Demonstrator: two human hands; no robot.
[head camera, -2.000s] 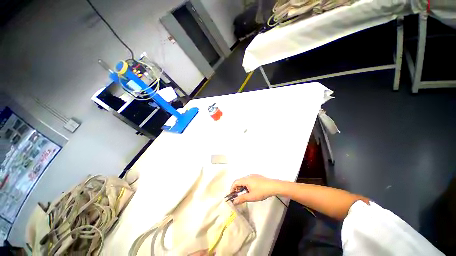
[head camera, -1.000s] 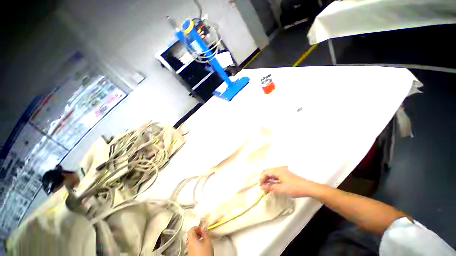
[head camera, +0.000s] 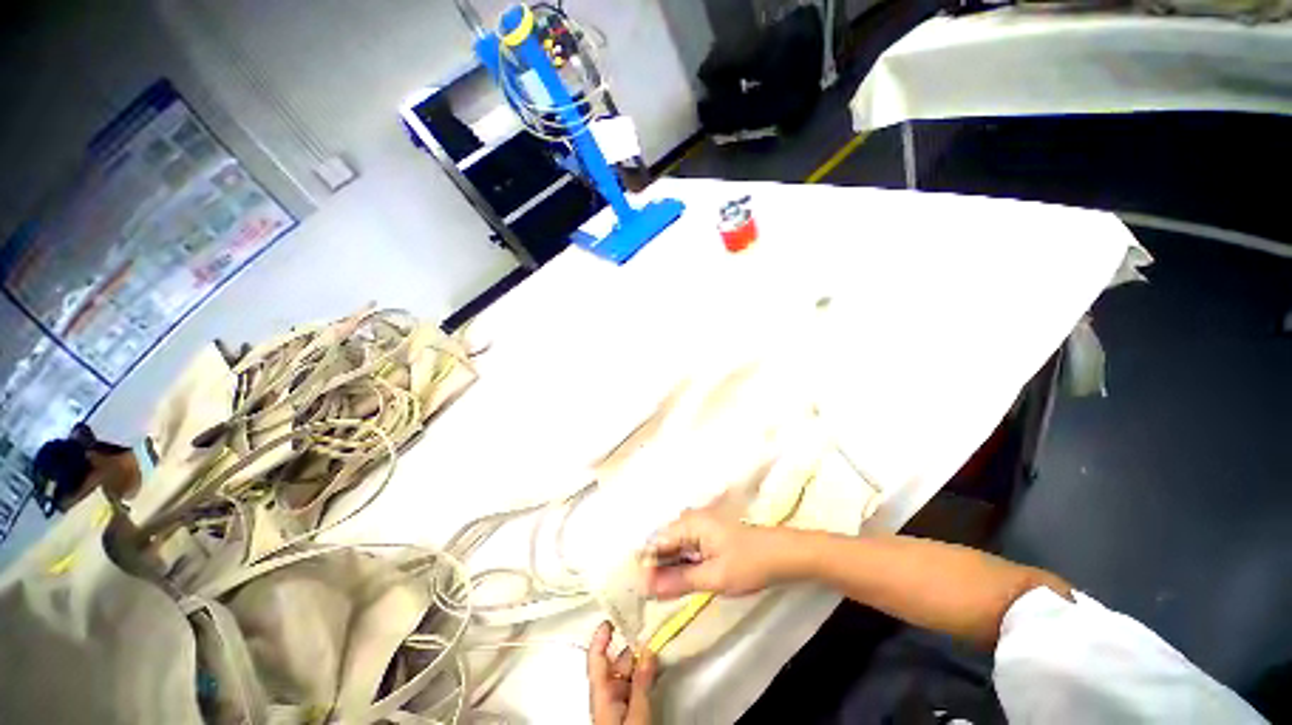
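A beige bag body (head camera: 694, 439) lies flat and rumpled on the white table (head camera: 935, 269), its loop handles towards the left. A yellow strip (head camera: 684, 623) runs along its near edge. My left hand (head camera: 619, 683), cut off by the bottom edge, pinches the bag's edge at the near end of the strip. My right hand (head camera: 720, 555) is just above and to the right of it, over the bag, with fingers closed around small dark thread snips (head camera: 663, 555), mostly hidden by the fingers.
A pile of beige bags with tangled handles (head camera: 326, 411) lies on the left. A small red container (head camera: 737, 227) and a blue stand (head camera: 595, 177) are at the far table end. A person's dark-haired head (head camera: 71, 467) shows at far left. Another covered table (head camera: 1049, 71) stands behind.
My right hand has moved left along the bag, close to my left hand. The yellow strip now bends away beyond my right forearm. The view has shifted.
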